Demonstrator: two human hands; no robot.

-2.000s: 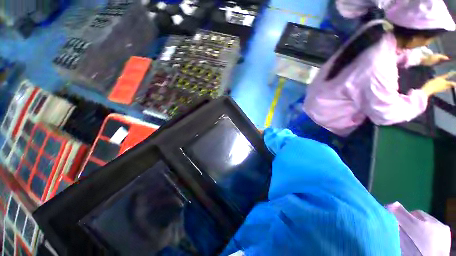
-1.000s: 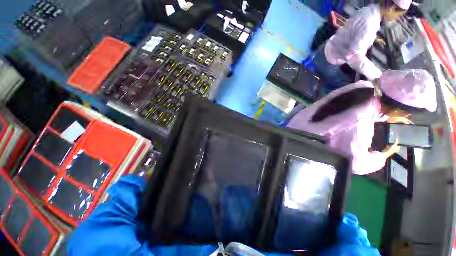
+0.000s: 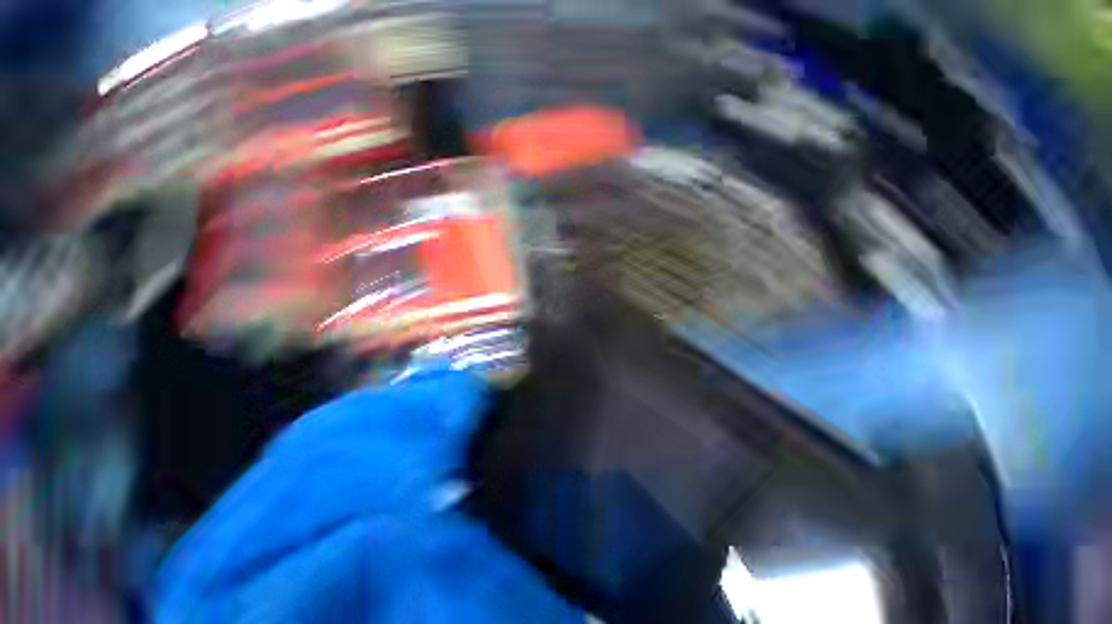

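Observation:
The whole view is strongly blurred. A black foam tray [image 3: 610,427] is held up in front of me, tilted down towards the lower right. Dark glossy tablets lie in its pockets, and a bright reflection shows on the lower right one [image 3: 811,594]. My left arm, in a blue sleeve, reaches the tray's left edge and holds it there. The fingers of my left hand are hidden by the sleeve and tray. My right hand is not in view.
Stacked red and white trays [image 3: 470,262] stand beyond my left arm. A separate red tray [image 3: 561,138] lies farther back, beside blurred trays of small parts [image 3: 701,244]. Blue floor [image 3: 1024,354] shows at the right.
The view has swung, so the red trays and parts trays appear farther right. The foam tray has shifted right and tilts down to the right. The people have left the view.

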